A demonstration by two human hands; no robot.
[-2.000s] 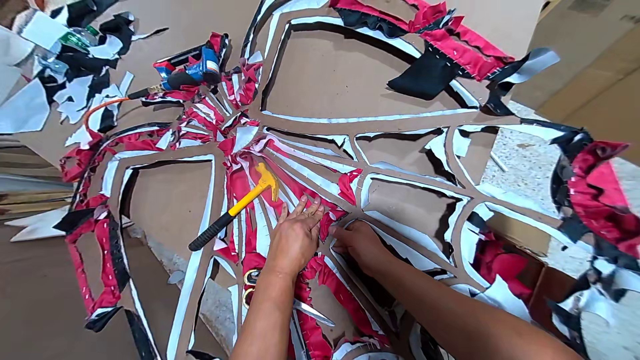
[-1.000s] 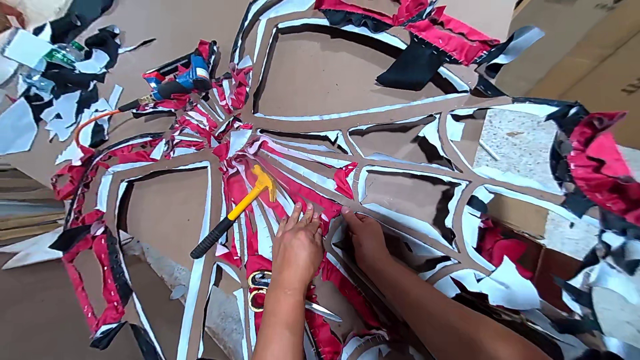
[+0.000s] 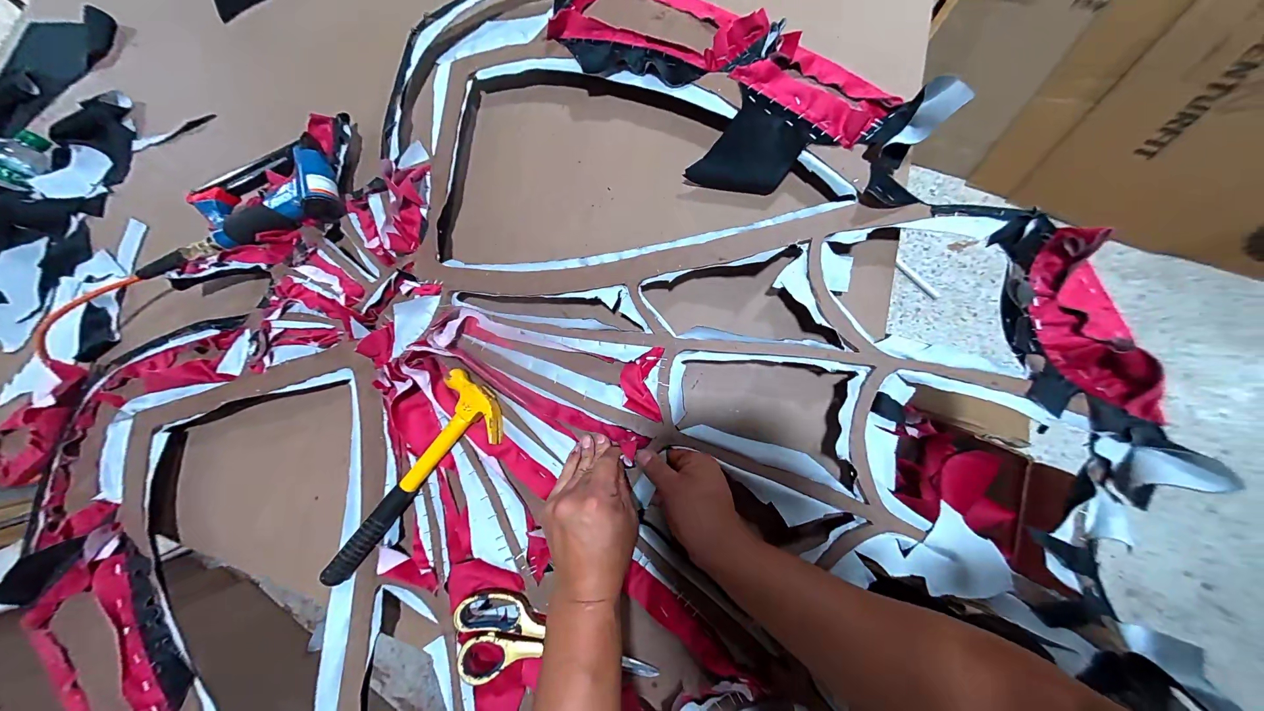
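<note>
My left hand (image 3: 592, 513) presses its fingertips on a strip of red fabric (image 3: 553, 410) stapled over a cut-out cardboard frame (image 3: 750, 355). Close beside it, my right hand (image 3: 691, 489) has thumb and fingers at the edge of the same strip, seemingly pinching it; the fingertips are partly hidden. A yellow claw hammer (image 3: 430, 454) with a black grip lies on the fabric left of my hands. Gold-handled scissors (image 3: 504, 637) lie partly under my left forearm. A blue and black air stapler (image 3: 286, 197) with an orange hose (image 3: 74, 311) rests at the upper left.
White and black fabric scraps (image 3: 74, 173) and a green-capped plastic bottle (image 3: 25, 158) lie at the far left. Cardboard boxes (image 3: 1116, 109) stand at the upper right beside a speckled floor (image 3: 1195, 346). Loose red and black fabric (image 3: 1086, 316) hangs at the frame's right end.
Both hands remain at the red strip, with their fingertips now closer together. My left hand's fingers were spread flatter on the fabric earlier. Hammer and scissors have stayed in place.
</note>
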